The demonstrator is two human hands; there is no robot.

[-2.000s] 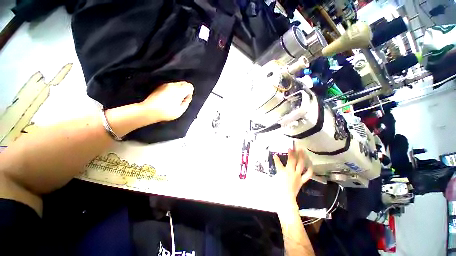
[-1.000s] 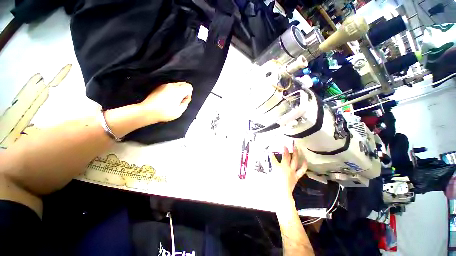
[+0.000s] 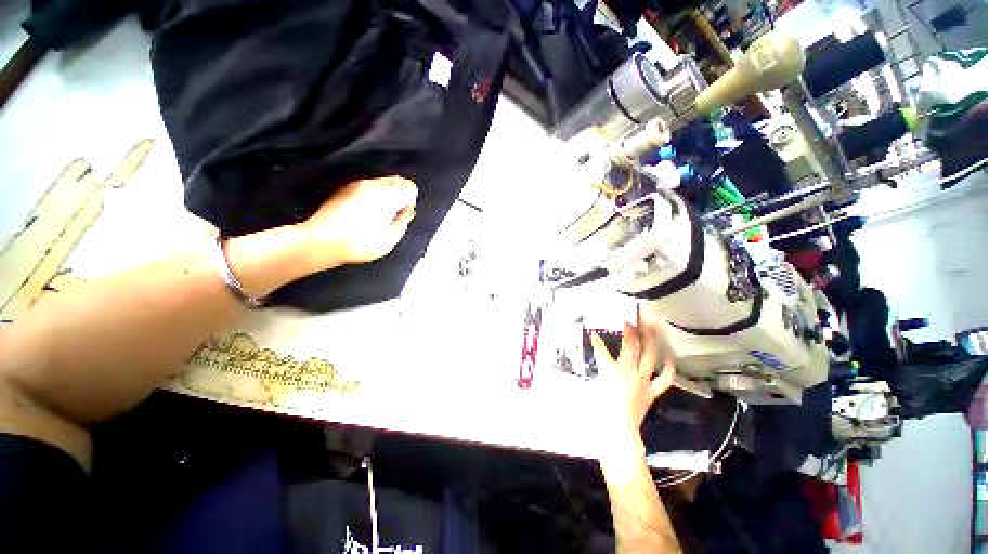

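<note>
The black garment, with a small white label, lies over the white table on the left. My left hand rests on it with the fingers curled in; no object shows in it. My right hand is beside the head of the cream sewing machine, fingers spread, over the dark rectangular opening in the bed. Its fingertips partly cover the opening, and what lies under them is hidden. A slim red tool lies flat on the table, left of the opening.
Tan pattern-like shapes lie at the table's left. A yellowish marked strip is at the front edge. Dark thread cones stand on a rack behind the machine. More dark cloth lies at the back. Other machines are at the far right.
The fingers of my right hand have shifted slightly over the opening, and more of the dark opening shows than one second ago. My left hand and the garment have not visibly moved.
</note>
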